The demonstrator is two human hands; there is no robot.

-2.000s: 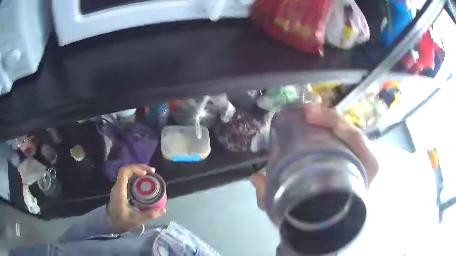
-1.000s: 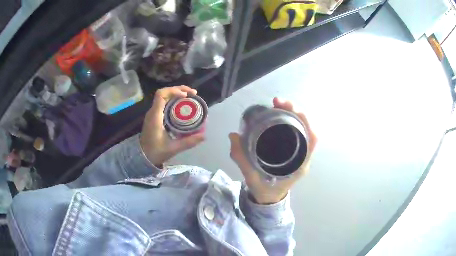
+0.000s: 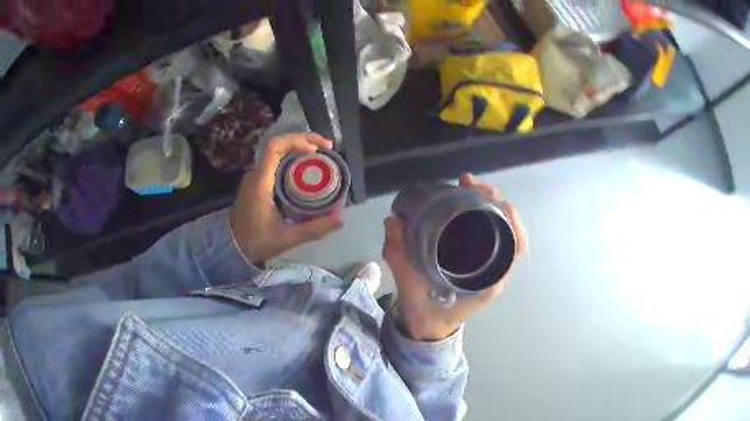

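Note:
My left hand (image 3: pixel 275 201) holds the thermos cap (image 3: pixel 312 182), its end with red and white rings facing the camera. My right hand (image 3: pixel 444 300) holds the open thermos (image 3: pixel 426 215) with its steel mouth towards the camera. The inside of the thermos looks dark, and I cannot tell what it holds. The cap and the thermos are side by side and apart. The lower part of the thermos is hidden behind its neck and my fingers.
A black storage rack (image 3: pixel 395 174) runs ahead. Its lower shelf holds a yellow bag (image 3: pixel 492 86), a cream bag (image 3: pixel 578 72), a food container (image 3: pixel 159 164) and a purple cloth item (image 3: pixel 92 189). A dark rack post (image 3: pixel 317 74) stands just beyond the cap. Grey floor shows at right.
The view has turned, bringing the yellow and cream bags further into sight. My hands have come closer together than at first, still holding the cap and the thermos.

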